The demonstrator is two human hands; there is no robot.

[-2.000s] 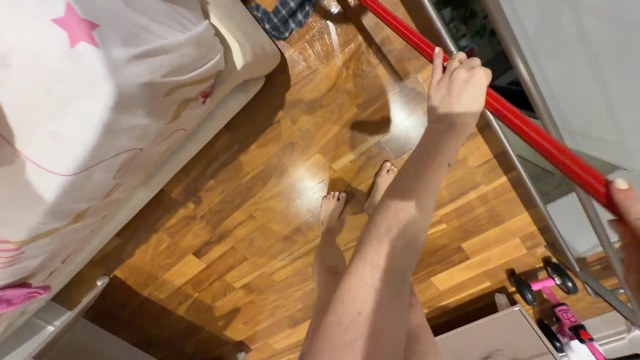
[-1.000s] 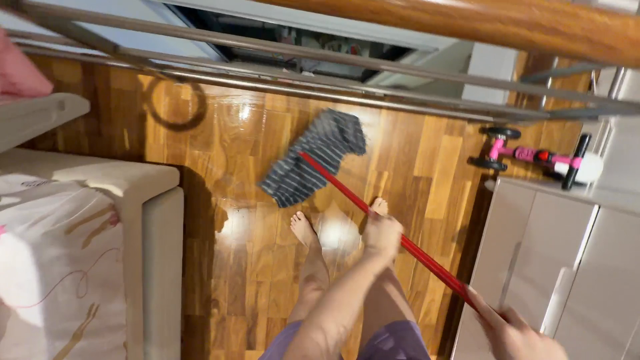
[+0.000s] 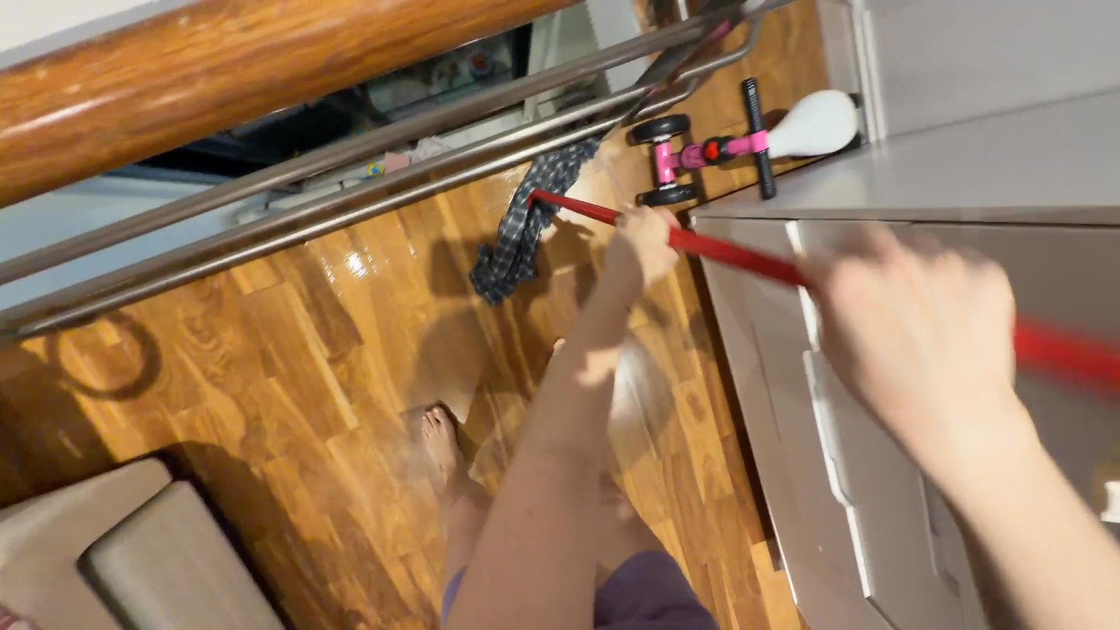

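A long red pole [image 3: 735,254] runs from the right edge down to a dark checked cloth [image 3: 525,227] spread over its low end on the wooden floor. My left hand [image 3: 646,245] is closed around the pole's lower part, nearer the cloth. Higher up, my right hand [image 3: 914,324], blurred, grips the same pole. The cloth lies bunched and long beside the metal railing, its far end close to the lower rail. What joins pole and cloth is hidden beneath the fabric.
A metal railing [image 3: 385,175] with a thick wooden handrail [image 3: 262,74] crosses the top left. A pink ride-on toy with black wheels [image 3: 691,156] stands near the cloth. Light drawers [image 3: 770,350] line the right side; an upholstered bed corner [image 3: 175,560] sits lower left. My bare foot [image 3: 440,437] is on the floor.
The cloth has moved along the railing toward the pink toy, and it is now bunched narrower. Both hands still hold the pole. The view has turned and shifted toward the drawers.
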